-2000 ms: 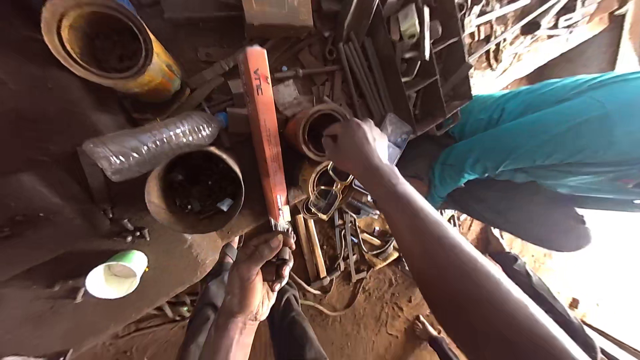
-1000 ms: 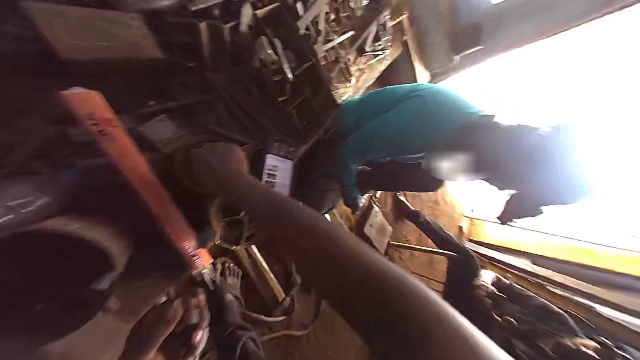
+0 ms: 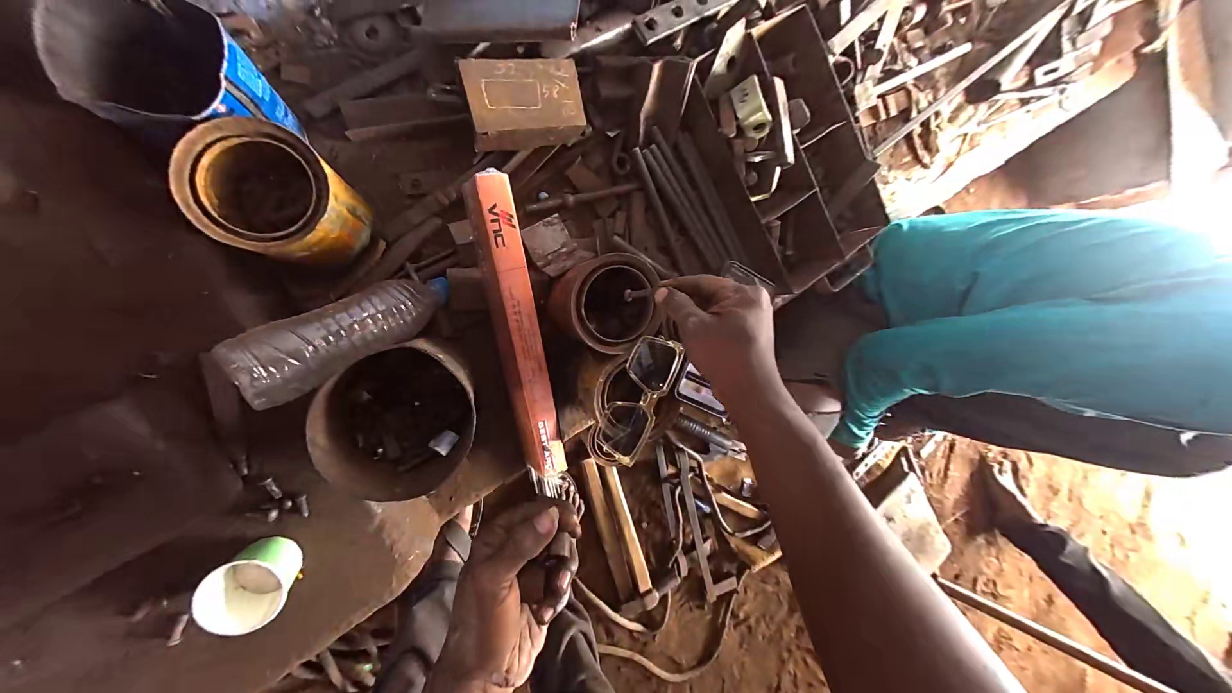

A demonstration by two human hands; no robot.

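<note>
My left hand (image 3: 525, 577), low in the centre, is closed around several thin metal rods (image 3: 547, 484), whose ends poke out of the lower end of an orange-red cardboard box (image 3: 515, 318), long and narrow. Part of what lies in its fingers is hidden. My right hand (image 3: 717, 318) pinches a small bolt or nail (image 3: 637, 294) between thumb and fingertips, over the mouth of a reddish round container (image 3: 577, 306). Just below that container, a pair of gold-framed glasses (image 3: 640, 397) rests on a round object.
A wide metal can (image 3: 322, 433) with small parts, a plastic bottle (image 3: 327, 337), a green-white cup (image 3: 252, 584) and a yellow cylinder (image 3: 337, 217) stand left. A divided metal tray (image 3: 818, 164) is at upper right. A person in teal (image 3: 1039, 318) bends at right. Hacksaw frames (image 3: 698, 529) lie below.
My right hand is still near the reddish container, and the small metal piece in its fingertips now shows clearly. The view swung right, then back. My left hand keeps its hold beside the box end.
</note>
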